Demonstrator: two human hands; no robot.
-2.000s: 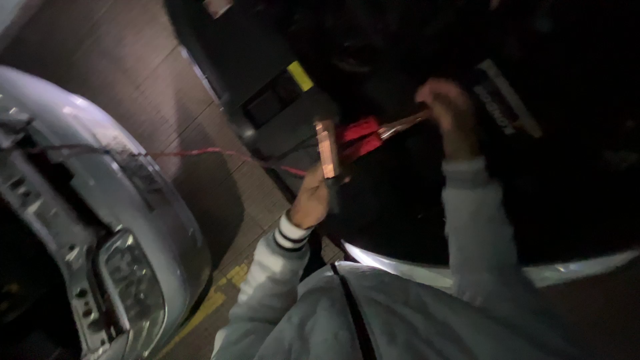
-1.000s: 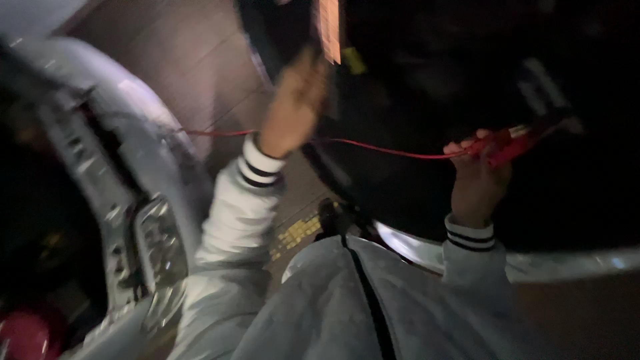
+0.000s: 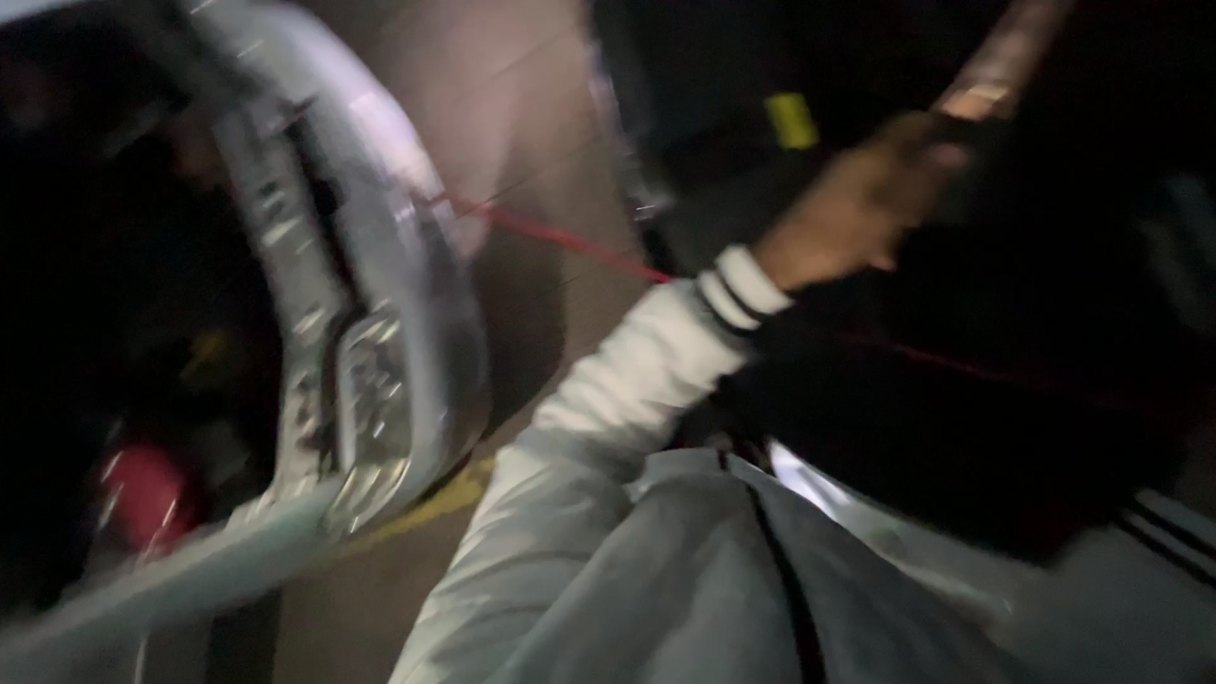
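My left hand (image 3: 855, 214), blurred, reaches over the dark open engine bay of the right-hand car. It grips a flat copper-coloured object (image 3: 1007, 57), which points up towards the top edge; blur hides what it is. A thin red cable (image 3: 570, 239) runs from the silver car on the left across the gap and passes behind my left sleeve. Its dim continuation (image 3: 931, 356) shows below my left hand and fades to the right. My right hand is out of view; only its striped cuff shows at the right edge, so whatever it holds cannot be seen.
The silver car's front end (image 3: 446, 332), with its headlight (image 3: 375, 389), borders the left side. A red rounded thing (image 3: 152, 499) lies within its dark bay. Paving (image 3: 532, 123) separates the cars. A yellow label (image 3: 791, 121) marks a dark part of the right-hand car.
My right hand, earlier holding red-handled clamps on the red cable, has left the view towards the right. My left hand has moved right over the dark bay, still gripping the copper-coloured object. The view has shifted.
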